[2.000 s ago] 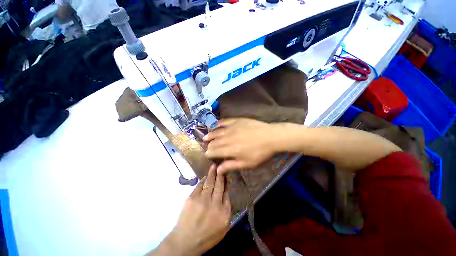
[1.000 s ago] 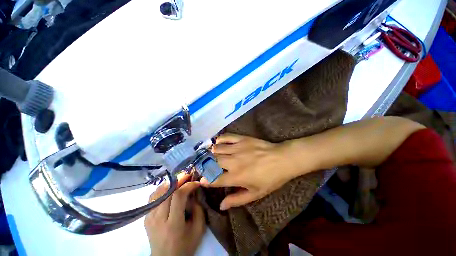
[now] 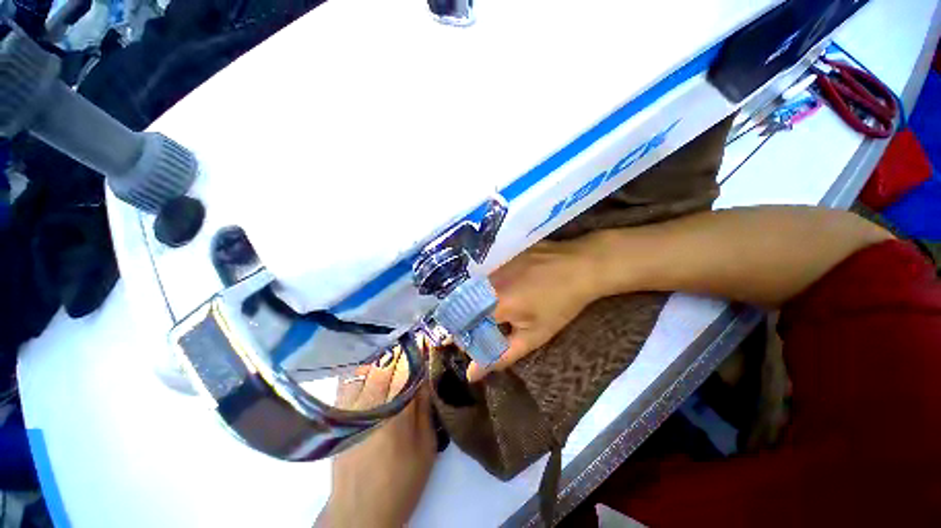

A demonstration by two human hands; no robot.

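Note:
The brown garment piece (image 3: 598, 356) lies bunched on the table, under and in front of the white sewing machine head (image 3: 361, 134). My right hand (image 3: 547, 294) is on the cloth with the thumb against a fold; its other fingertips are hidden behind the grey tension knob (image 3: 475, 315). My left hand (image 3: 387, 443) reaches up from the bottom, its fingers close together and partly covered by the shiny metal guard (image 3: 294, 413). Whether it grips cloth is hidden. The needle and presser foot are hidden. A dark opening shows in the cloth between my hands.
Scissors with red handles (image 3: 858, 98) and small tools (image 3: 792, 111) lie at the table's far right. A measuring tape (image 3: 640, 413) runs along the near edge. A red object (image 3: 896, 173) and a blue bin (image 3: 921, 211) stand beyond it. Dark cloth (image 3: 62, 222) is piled at left.
The view has moved close over the machine head, which now covers my fingertips. Since one second ago the guard and knob appear further right. The cloth's near edge has drawn back, showing more table.

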